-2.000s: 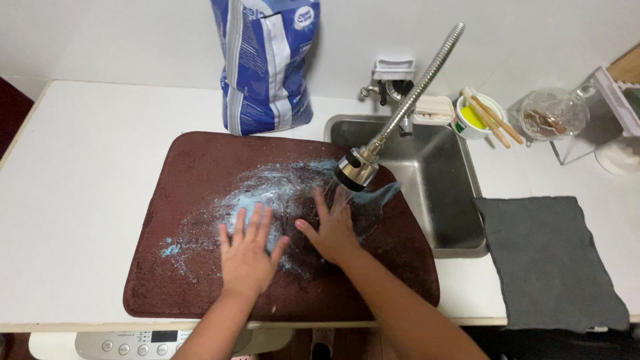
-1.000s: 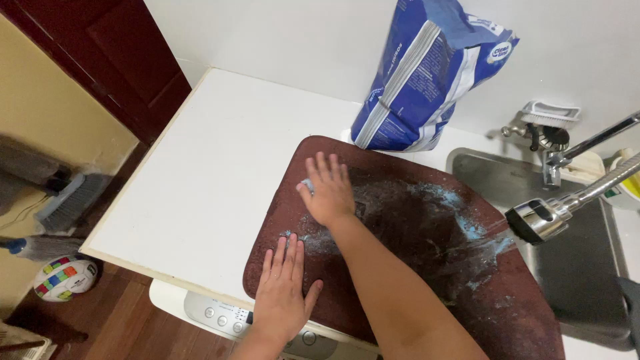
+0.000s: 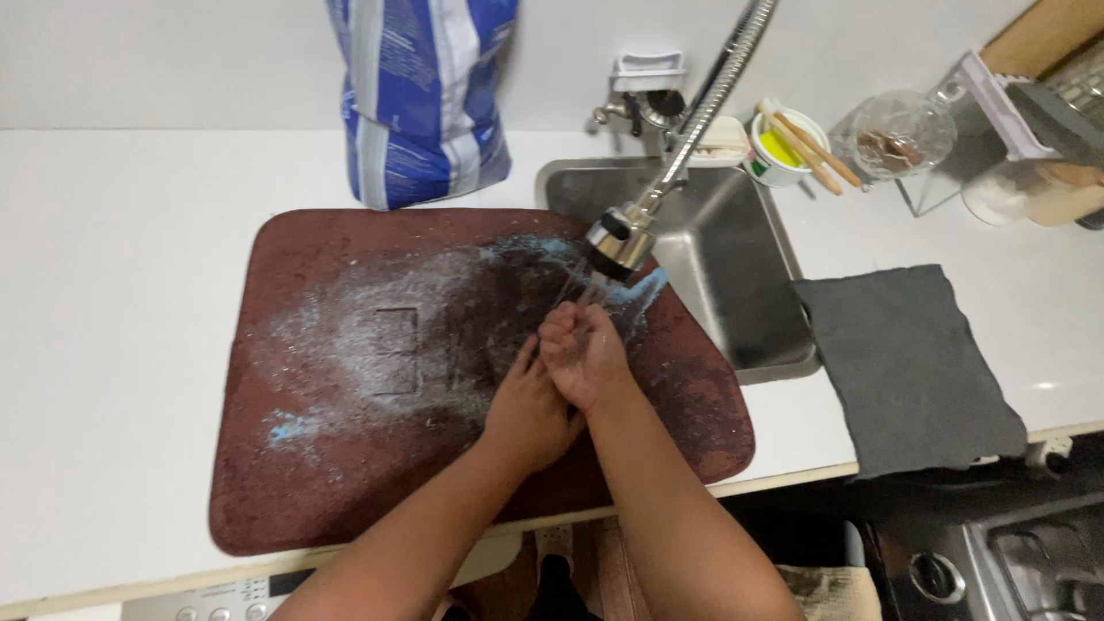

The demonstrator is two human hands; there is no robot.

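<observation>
A dark red-brown mat [image 3: 293,250] lies on the white counter, its right side overlapping the sink. Blue-white powder is spread over it, with a dark wet patch in the middle. Water runs from the flexible metal faucet's spray head [image 3: 617,246] onto my right hand [image 3: 586,354], whose fingers are curled with the palm up; whether it holds anything cannot be told. My left hand [image 3: 532,412] lies against it on the lower left, over the mat, partly hidden and holding nothing visible.
Behind the mat stands a blue and white plastic bag [image 3: 423,103]. A stainless steel sink [image 3: 733,285] is at the right, with a grey cloth [image 3: 918,371] beside it. A white tub [image 3: 780,155] with wooden-handled tools stands behind the sink, near a clear bowl [image 3: 901,138]. A stove is lower right.
Both hands have left the mat's left part, where they lay spread, and come together under the running water. The view has swung to the right.
</observation>
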